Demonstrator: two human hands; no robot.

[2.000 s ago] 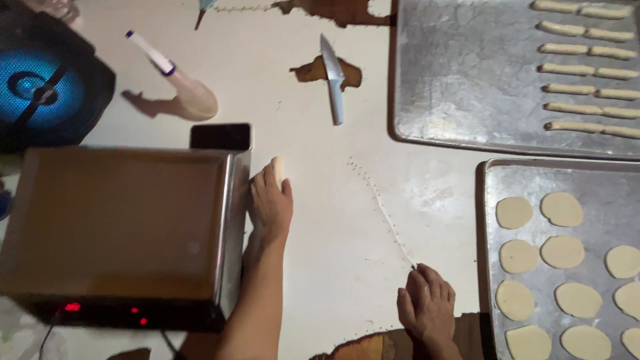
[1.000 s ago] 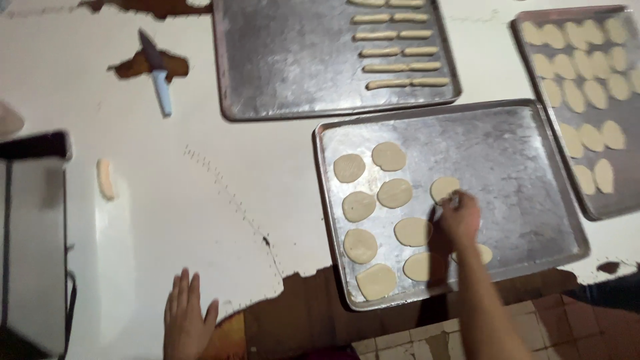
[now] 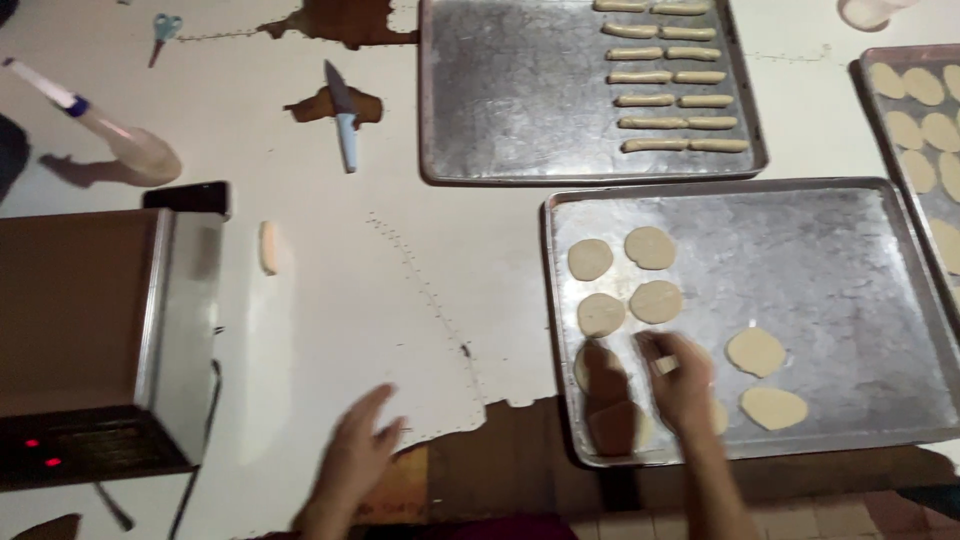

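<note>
My left hand (image 3: 358, 446), blurred, is over the white table surface near its ragged front edge, fingers apart and holding nothing. My right hand (image 3: 679, 375), also blurred, is over the left part of a metal baking tray (image 3: 832, 262), thumb and fingers apart; a pale patch showing between them looks like dough lying beneath. Flat dough rounds lie on this tray, among them one round (image 3: 756, 352) to the right of the hand. The hand and its shadow partly cover several others. A short dough strip (image 3: 268, 247) lies on the table beside a boxy appliance (image 3: 75, 307).
Behind is a second tray (image 3: 510, 90) with paired dough sticks (image 3: 686, 145). A third tray (image 3: 896, 180) of dough rounds stands at the right. A knife (image 3: 345, 127), scissors (image 3: 163, 34), a phone-like dark object (image 3: 187, 198) and a pale bottle-like object (image 3: 139, 154) lie farther left.
Two seconds ago my left hand was at the dough strip, which now lies released. One second ago my right hand was at a round farther right on the tray; it has since moved left.
</note>
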